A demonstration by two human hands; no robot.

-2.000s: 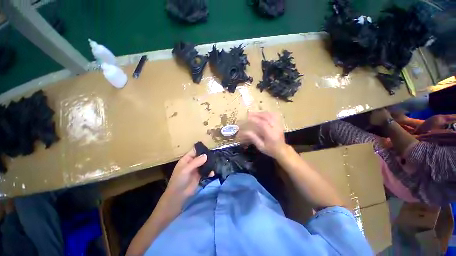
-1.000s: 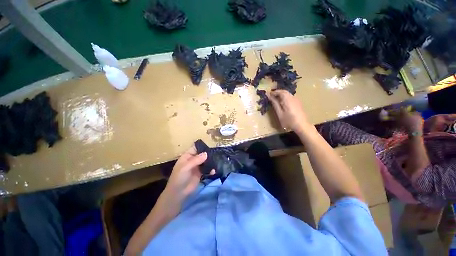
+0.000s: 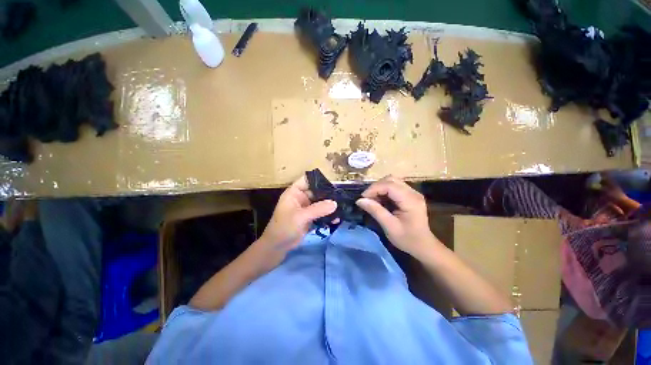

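My left hand (image 3: 294,214) holds a black spiky moulded part (image 3: 332,201) at the bench's front edge, above my lap. My right hand (image 3: 395,212) is at the part's right side with thumb and fingertips pinched together. Whether a separate small piece is between those fingertips is too dark to tell. A small white oval glue dish (image 3: 361,159) sits on the stained cardboard just beyond my hands. Three black parts stand at the back of the bench: a narrow one (image 3: 323,44), one with a round ringed socket (image 3: 382,63) and a jagged one (image 3: 460,84).
A white squeeze bottle (image 3: 207,44) and a thin black bar (image 3: 245,40) lie at the back left. Black parts are heaped at the left (image 3: 61,103) and right (image 3: 596,68). Cardboard boxes (image 3: 508,260) flank my lap. A person in striped sleeves (image 3: 599,249) sits at the right. A blue stool (image 3: 125,285) is lower left.
My right hand reached to the jagged part at the back, then returned to the part in my left hand. The jagged part's small lower piece has shifted. The view has tilted down.
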